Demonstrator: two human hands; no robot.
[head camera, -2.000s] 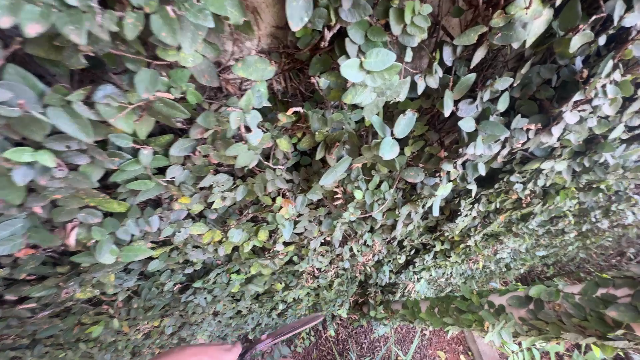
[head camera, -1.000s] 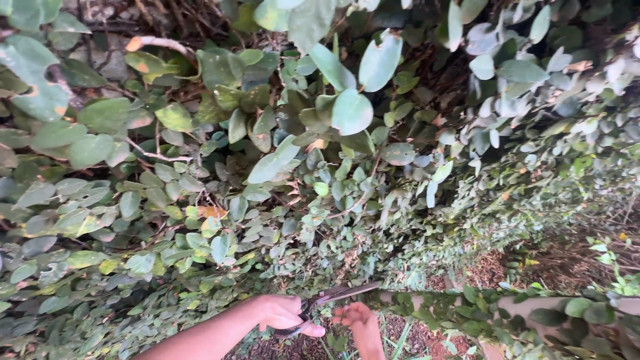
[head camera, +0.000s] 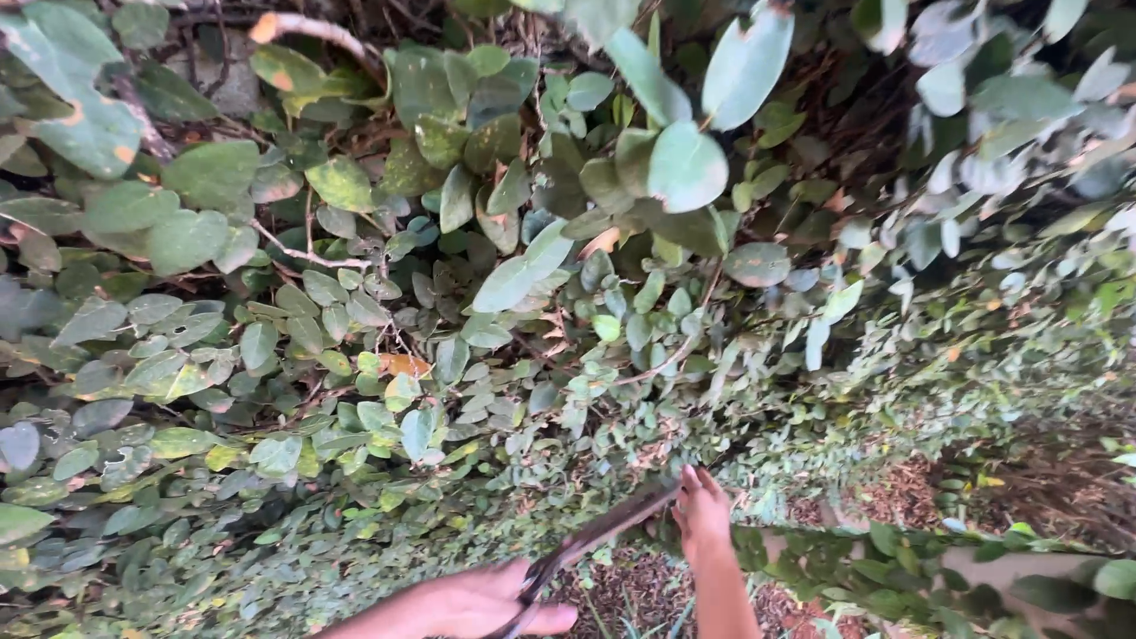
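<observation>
At the bottom, my left hand (head camera: 484, 599) grips the handles of a pair of garden shears (head camera: 590, 537). Their blades point up and to the right, over the lower leaves. My right hand (head camera: 704, 515) reaches up from the bottom edge beside the blade tips, its fingers against the foliage; whether they hold a leaf or stem is not clear. Small-leaved creeping fig (head camera: 568, 417) covers the wall around both hands. Larger leaves (head camera: 688, 167) stand out near the top.
Bare woody stems (head camera: 311, 31) show at the upper left. Below and right of my hands is soil with dry litter and grass blades (head camera: 630, 590). A pale ledge (head camera: 1003, 568), partly overgrown with leaves, runs along the lower right.
Both hands are further up into the foliage than one second ago, and the shears tilt more steeply upward. Two seconds ago only the hand with the shears was in view.
</observation>
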